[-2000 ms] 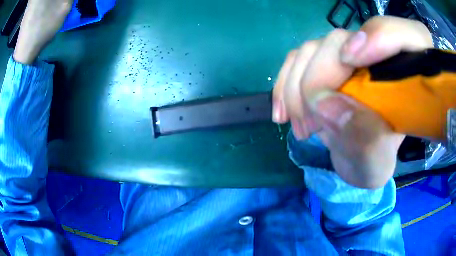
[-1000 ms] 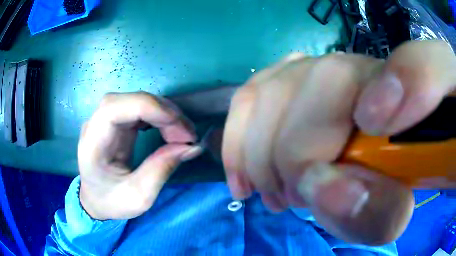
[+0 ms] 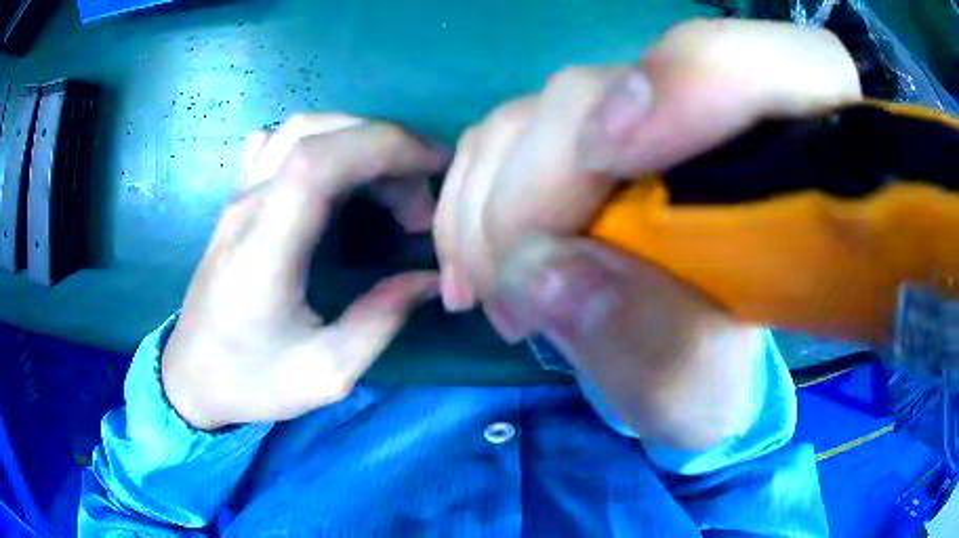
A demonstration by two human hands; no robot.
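Observation:
My right hand (image 3: 620,210) is closed around the orange and black power screwdriver (image 3: 778,252); its nose and bit are hidden behind the fingers. My left hand (image 3: 305,263) is curled in front of the mat, its thumb and fingertips meeting the right hand's fingers. Both hands are blurred. A dark shape (image 3: 368,236), perhaps the black housing, shows between the left thumb and fingers; whether the left hand holds it or a screw cannot be told.
Two waiting housings (image 3: 50,179) stand side by side at the left on the dark-green mat (image 3: 421,53). Dark specks lie behind my left hand. The blue bin (image 3: 116,8) is cut off at the upper left. A clear plastic bag (image 3: 894,63) is at the upper right.
My left hand came from the upper left to the middle, then up against the right hand. My right hand with the screwdriver has moved left. The housing seen earlier is now mostly hidden.

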